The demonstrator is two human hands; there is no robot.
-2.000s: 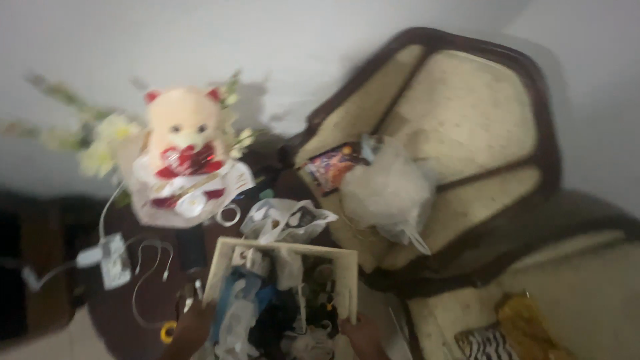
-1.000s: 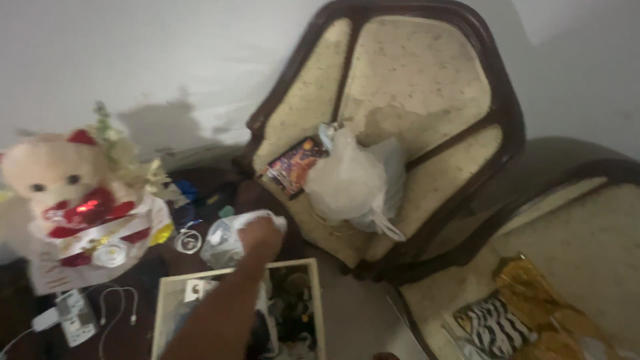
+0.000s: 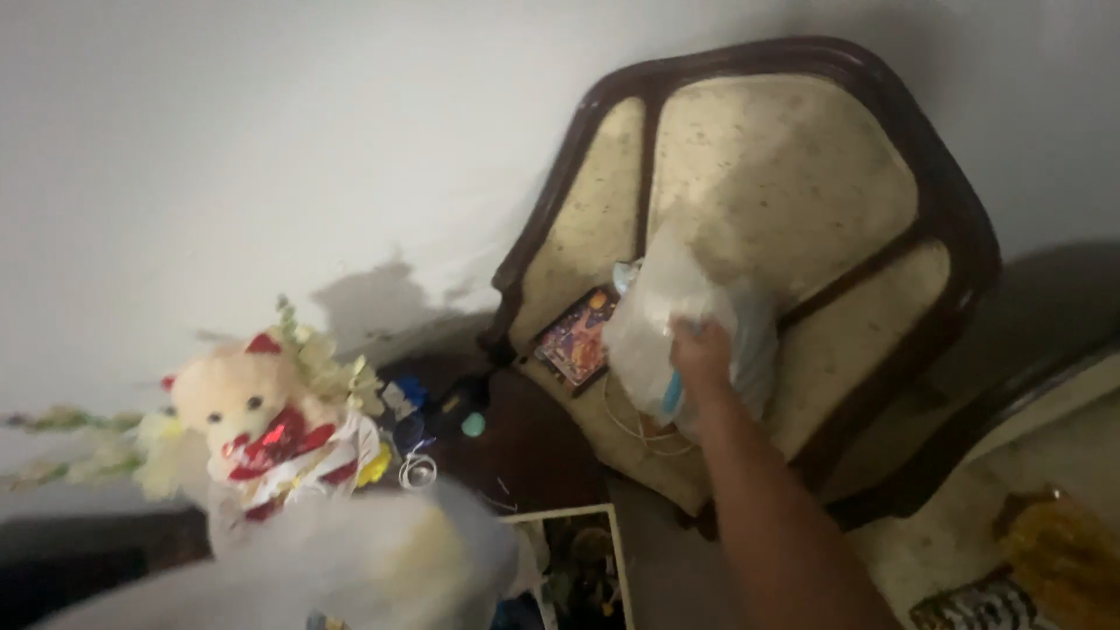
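Note:
My right hand (image 3: 700, 350) reaches over the wooden-framed chair (image 3: 770, 166) and touches a white plastic bag (image 3: 656, 324) on its seat. A small blue item (image 3: 672, 394) shows just below the fingers; whether they grip it or the bag cannot be told. My left hand is not visible. A blurred pale plastic bag (image 3: 350, 560) fills the lower left, close to the camera, and partly covers an open box (image 3: 619, 560) of mixed items. Left of the white bag, a colourful printed box or book (image 3: 577, 337) leans on the seat.
A teddy bear (image 3: 236, 402) with a red heart stands among artificial flowers on the dark table (image 3: 525, 437). Near it lie a coiled white cable (image 3: 417, 471) and a round green item (image 3: 473, 425). At lower right are a yellow cloth (image 3: 1063, 551) and a zebra-striped item (image 3: 980, 604).
One second ago a hand was at a plastic bag behind the box; now my right hand is at the bag on the chair. A blurred bag now covers the lower left.

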